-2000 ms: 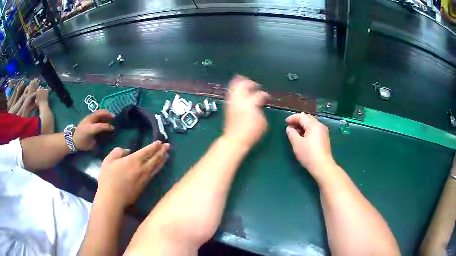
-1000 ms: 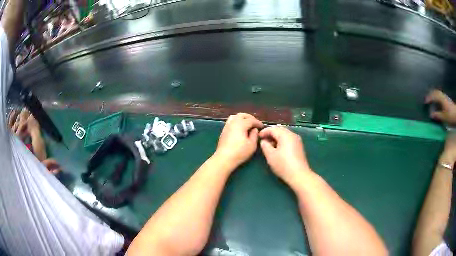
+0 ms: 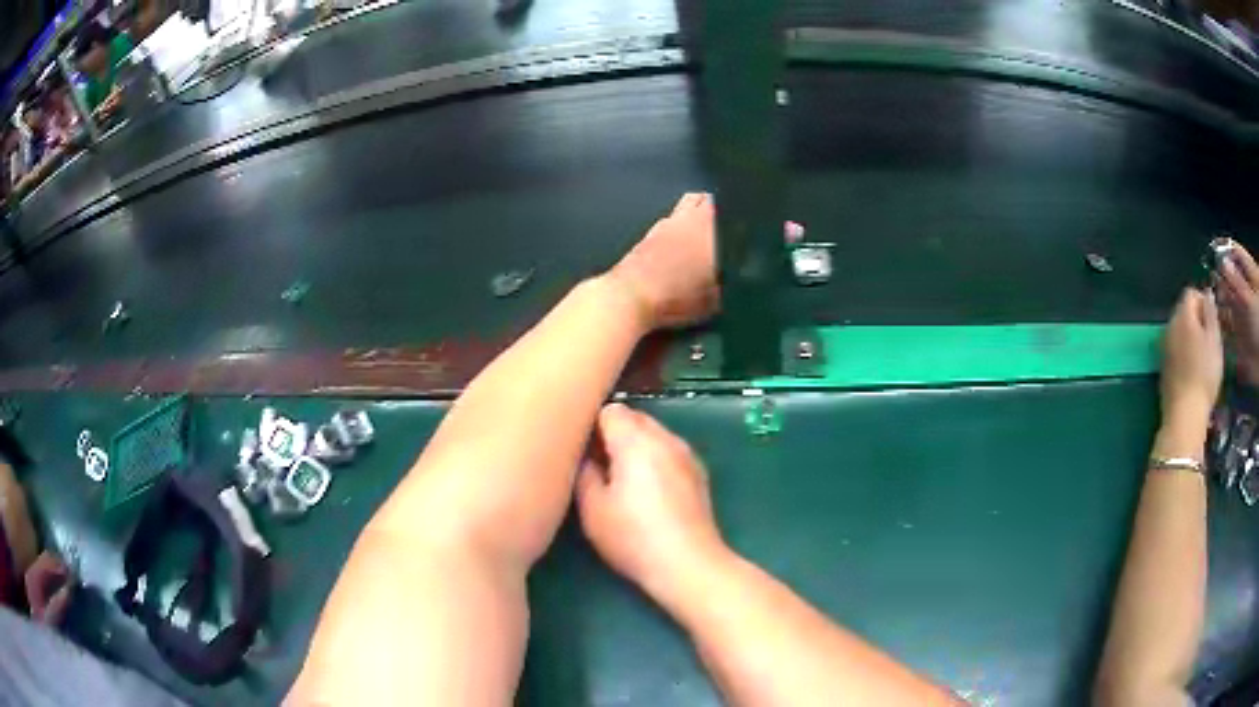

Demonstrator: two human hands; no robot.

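Note:
My left hand (image 3: 672, 265) reaches over the bench edge onto the dark belt; its fingers go behind the upright green post. A pink fingertip shows just right of the post, beside a small silver square case (image 3: 812, 263) on the belt. Whether it touches the case, I cannot tell. My right hand (image 3: 646, 486) is over the bench just below the left forearm, with fingers curled and the fingertips partly hidden; what it holds cannot be seen. A pile of silver square frames (image 3: 305, 479) lies on the bench left of my left forearm.
An upright green post (image 3: 750, 180) is bolted to the bench edge. A green tray (image 3: 147, 453) and a black strap loop (image 3: 254, 573) lie at left. A small clear green piece (image 3: 762, 413) lies below the post. A neighbour's hands (image 3: 1196, 345) and more silver parts are at right.
My hands were together at the bench edge; my left hand has moved out over the belt behind the post, my right hand stays back over the bench. The view has shifted to the right.

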